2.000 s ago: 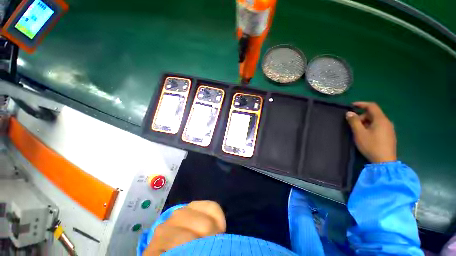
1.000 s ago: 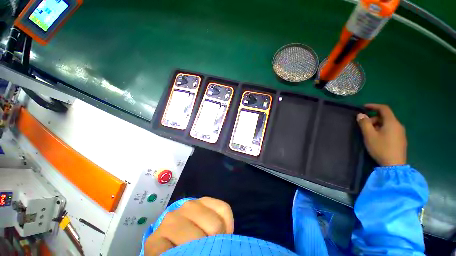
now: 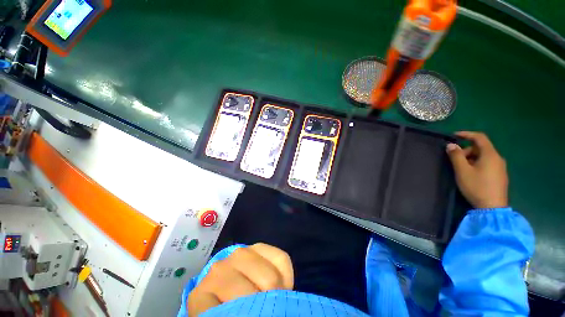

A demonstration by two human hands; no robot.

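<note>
The long black phone tray lies on the green bench, with orange-edged phone mid-frames in its three left slots and two empty slots at the right. My right hand grips the tray's right end, thumb on the rim and fingers behind it. My left hand is a closed fist at the bottom, low in front of my body, with nothing seen in it. The orange electric screwdriver hangs untouched, its black tip near the tray's back edge and its body partly covering the left screw dish.
A second screw dish sits behind the tray. The white machine at left has a red stop button, green buttons, an orange strip and a small red display. An orange-framed touchscreen is at upper left.
The hanging screwdriver swung right across the dishes, then part way back left. The view has shifted, so the tray and machine sit further right. Both hands keep their pose.
</note>
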